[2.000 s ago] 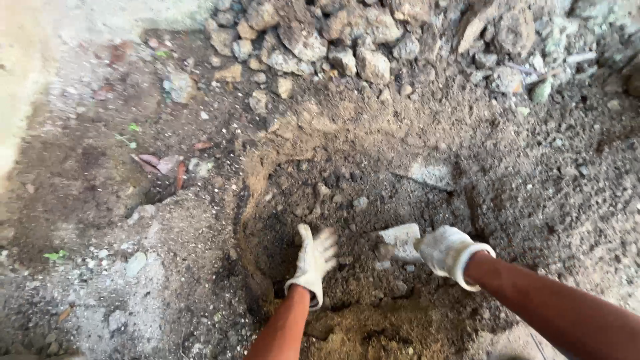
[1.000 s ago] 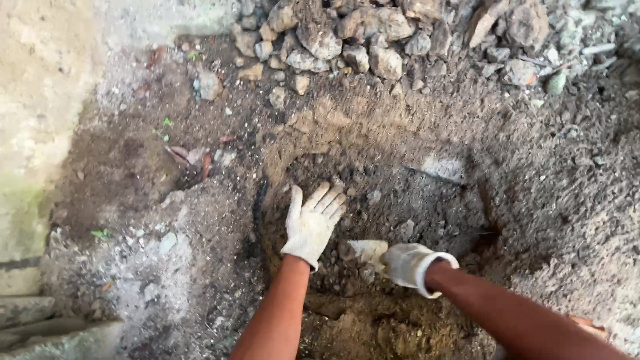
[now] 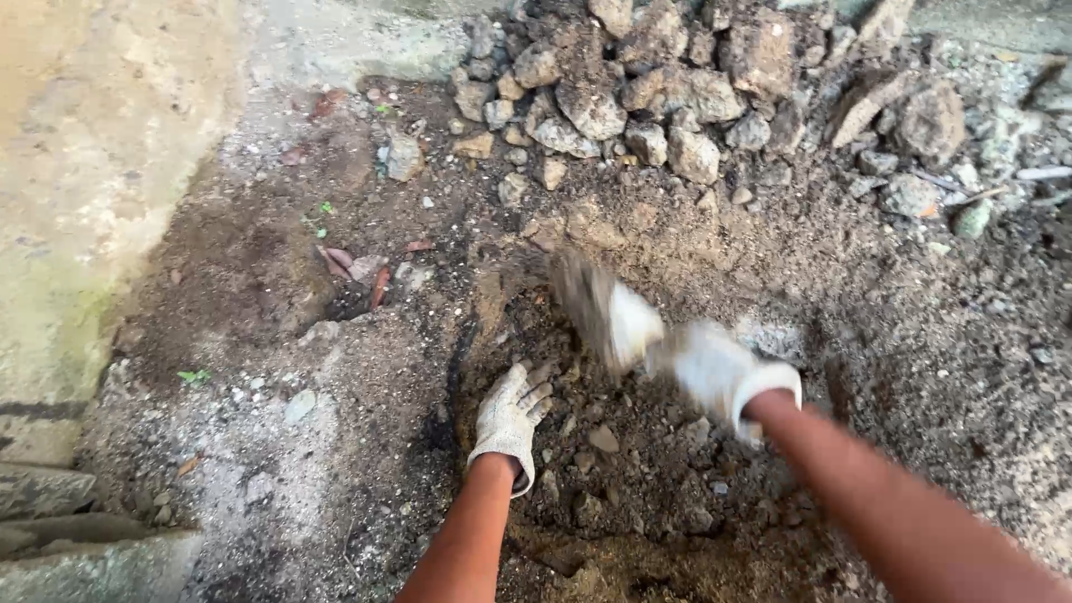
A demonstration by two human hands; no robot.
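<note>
My left hand (image 3: 509, 419), in a pale knitted glove, lies palm down with its fingers on the loose soil at the left side of a shallow dug hole (image 3: 628, 469). My right hand (image 3: 712, 368), gloved too, grips a blurred hand tool (image 3: 607, 314) with a flat pale blade, apparently a trowel. Its blade stands above the soil, up and to the right of my left hand, and its dark edge is smeared by motion. A pale flat stone (image 3: 770, 335) shows partly behind my right hand at the hole's far right.
A heap of broken rocks (image 3: 670, 92) lies beyond the hole. Rough concrete (image 3: 109, 193) borders the ground at the left, with stone blocks (image 3: 92, 553) at the lower left. Dry leaves (image 3: 339, 261) and small green sprouts (image 3: 194, 377) dot the dirt.
My right hand has lifted the tool up from the soil where its blade rested a second ago. My left hand has moved lower along the hole's left side.
</note>
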